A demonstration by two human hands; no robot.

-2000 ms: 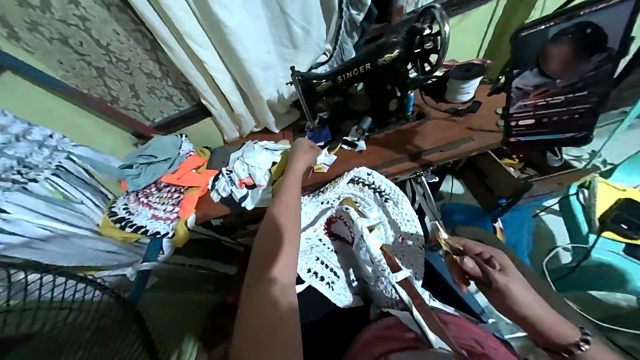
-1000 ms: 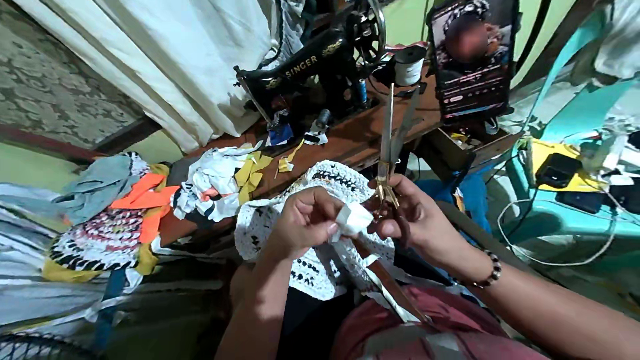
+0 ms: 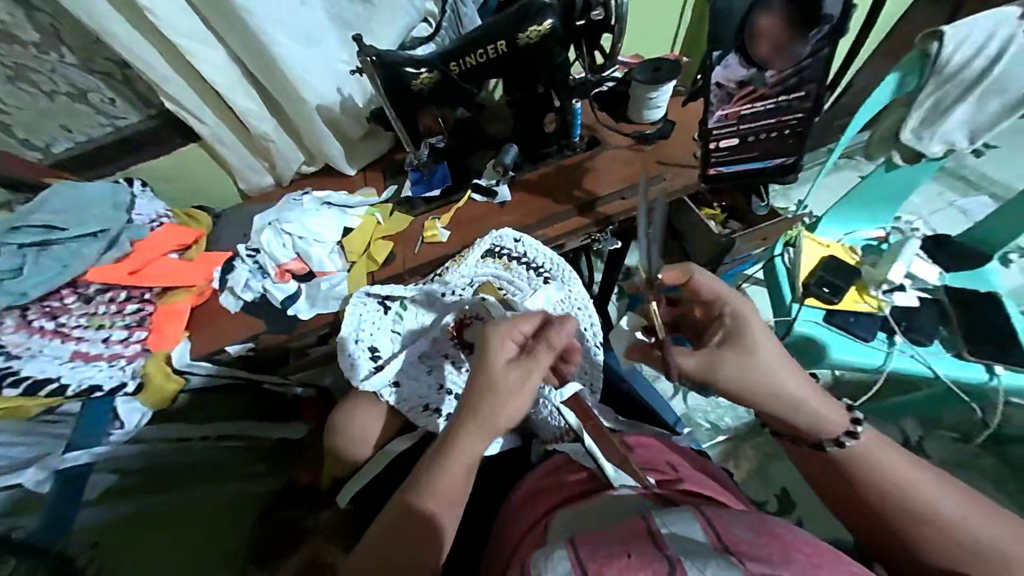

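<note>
My right hand (image 3: 704, 328) grips a pair of scissors (image 3: 652, 232), blades pointing up and slightly blurred. A small white piece shows beside those fingers. My left hand (image 3: 520, 364) is curled over a white crocheted rag mat (image 3: 400, 344) with black flecks, which lies across my lap. Its fingertips are pinched together near the white fabric strips (image 3: 588, 432); whether they hold a strip is hidden. A brown strip runs beside the white ones down to my red garment.
A black Singer sewing machine (image 3: 480, 64) stands on a wooden table (image 3: 552, 204). Fabric scraps (image 3: 296, 248) and a multicoloured mat (image 3: 88, 328) lie left. A thread spool (image 3: 652, 96), a lit phone (image 3: 756, 96) and a turquoise chair (image 3: 880, 200) with devices are right.
Two seconds ago my left hand was at the table by the machine's needle; one second ago it held a white piece before the scissors. Now it is over the mat, apart from the scissors.
</note>
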